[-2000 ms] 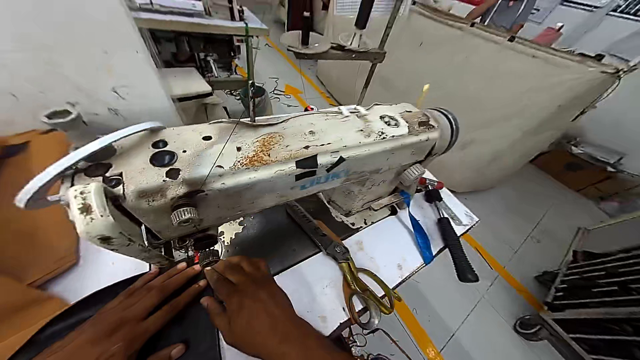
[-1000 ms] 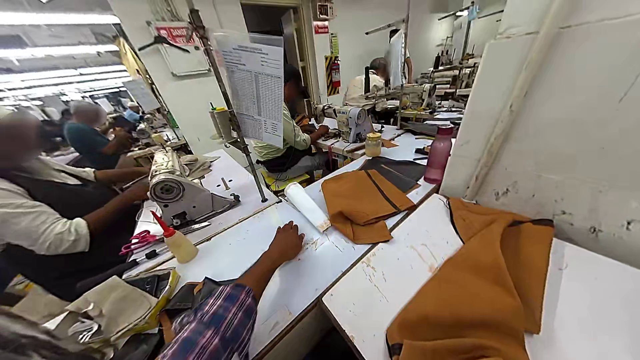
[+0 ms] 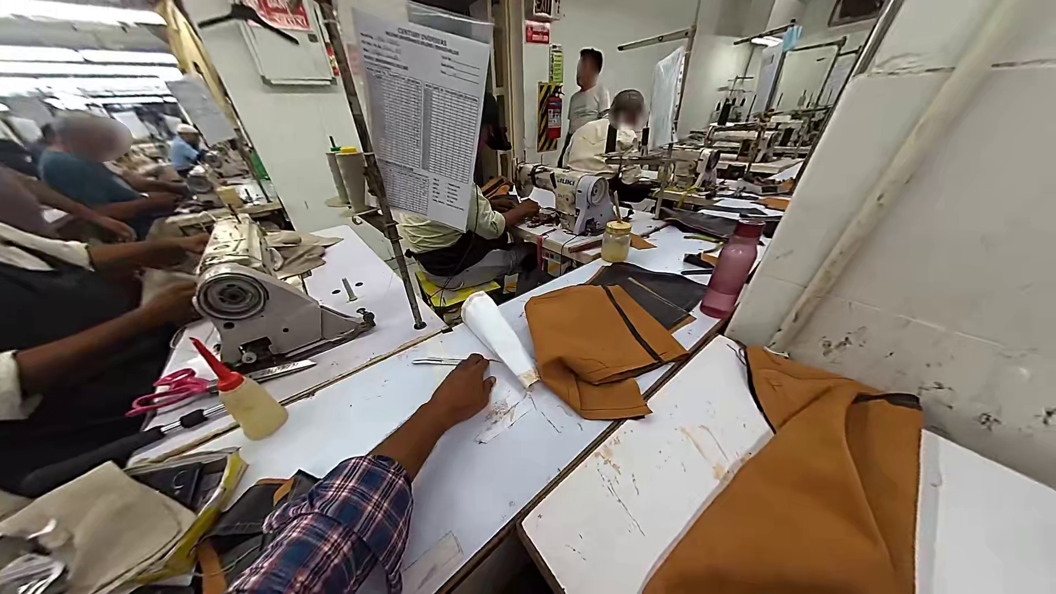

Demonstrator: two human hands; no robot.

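Observation:
My left hand [image 3: 464, 391], below a plaid sleeve, reaches over the white tabletop. Its curled fingers are at the right end of a thin metal tool [image 3: 437, 360]; whether they grip it is unclear. Just right of the fingers lies a white cone-shaped roll [image 3: 501, 337], beside a folded brown fabric piece [image 3: 606, 338] with a dark strip. A larger brown fabric piece [image 3: 808, 487] covers part of the nearer white table at right. My right hand is out of view.
A glue bottle with red nozzle [image 3: 252, 406], pink-handled scissors [image 3: 173, 391] and a sewing machine [image 3: 247, 297] stand or lie at left, near a co-worker's arms. Farther back are a pink bottle [image 3: 733, 268] and a jar [image 3: 616, 241]. A metal pole [image 3: 371, 165] holds a printed sheet.
The view has swung from the sewing machine, where both hands were, to the neighbouring tables. Since the last earlier frame, the thin tool has come into plain sight at my left fingertips.

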